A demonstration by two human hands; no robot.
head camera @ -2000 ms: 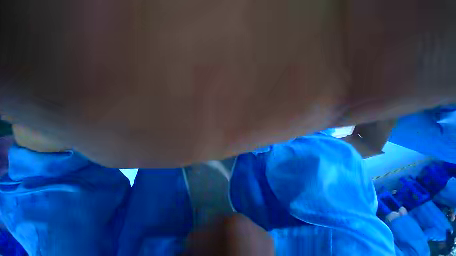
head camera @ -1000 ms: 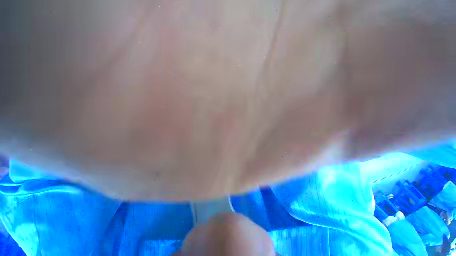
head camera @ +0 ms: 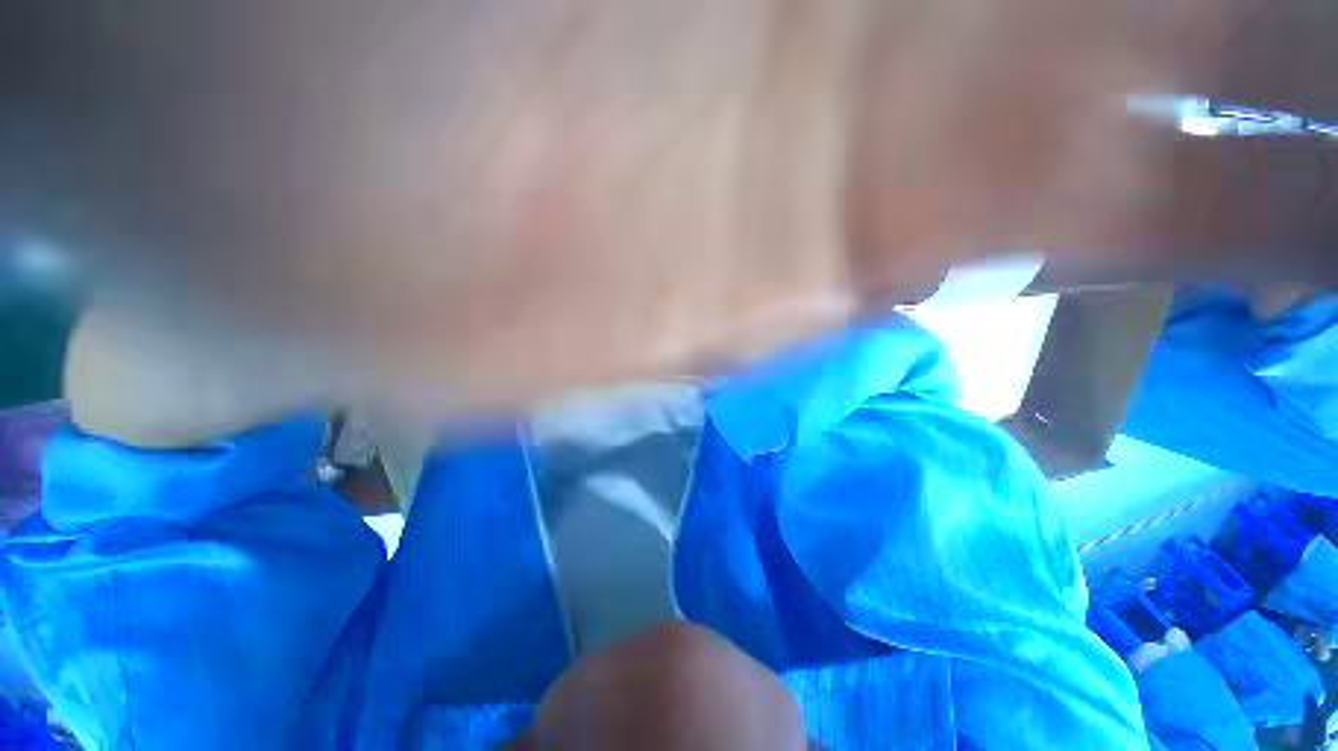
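Note:
A hand, very close to the lens and badly blurred, fills most of the upper view. I cannot tell for sure whether it is one hand or both, and its fingers cannot be made out. My left hand shows only as a wrist coming out of a blue sleeve at the left; the rest merges into the blur. My right sleeve rises to the lower edge of the blurred skin; my right hand cannot be told apart there. No held object is visible. The bench work is hidden.
A brown carton with white sheets stands at the right. Blue stools and another person's blue sleeve are beyond it. A small bright object shows at the upper right. A grey strip hangs between my sleeves.
The blurred skin has lifted and shifted, uncovering the carton, the white sheets, more of the grey strip and my left wrist. The picture brightened after the first frame.

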